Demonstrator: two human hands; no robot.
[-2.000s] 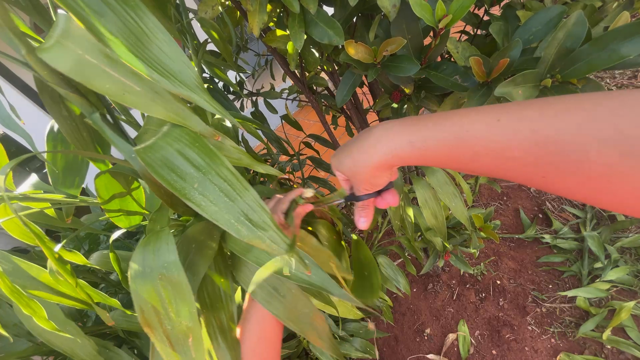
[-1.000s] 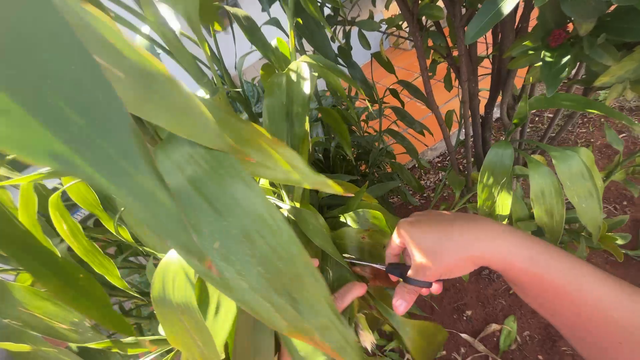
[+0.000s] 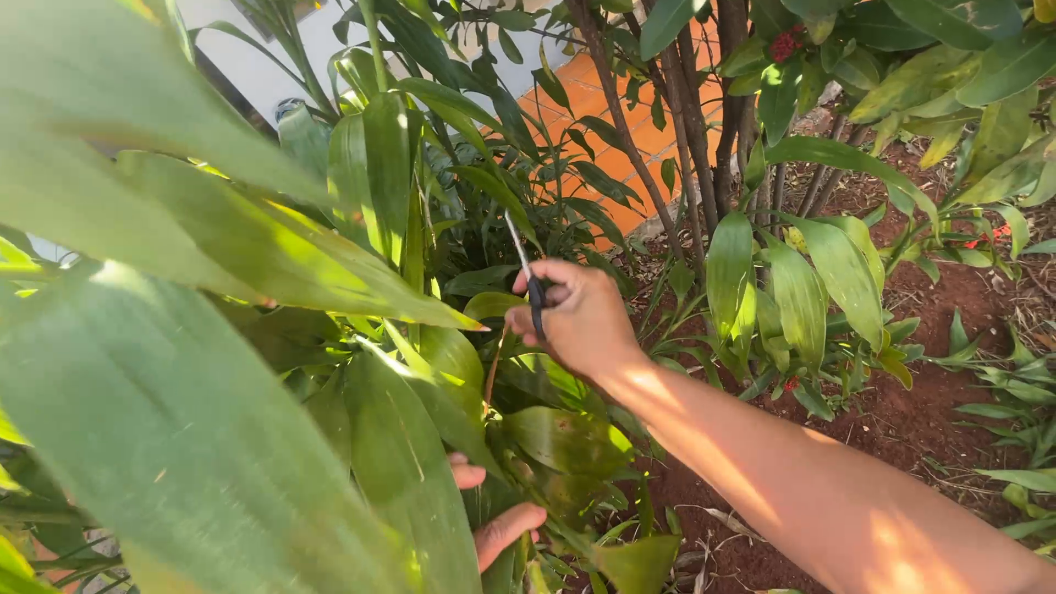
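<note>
My right hand (image 3: 577, 318) grips scissors (image 3: 535, 301) by their black handle, and the thin metal blades point up and away, amid the leaves. A narrow brown, dry leaf strip (image 3: 495, 369) hangs just below its fingertips; whether the fingers touch it I cannot tell. Lower down, my left hand (image 3: 503, 520) shows only some fingertips, apart from each other, behind a broad green leaf (image 3: 404, 462). The rest of that hand is hidden, so what it holds is unclear. Large blurred leaves (image 3: 165, 437) fill the near left.
Dark woody stems (image 3: 689, 124) of a shrub rise beyond my right hand, with orange tiles (image 3: 577, 91) behind them. Reddish soil (image 3: 916, 412) lies at the right, with low leafy plants and dry litter. A white wall (image 3: 256, 66) stands at the upper left.
The scissors pointed left among the leaves a second ago; now they point upward, with my right hand farther from my left. The view has shifted since two seconds ago.
</note>
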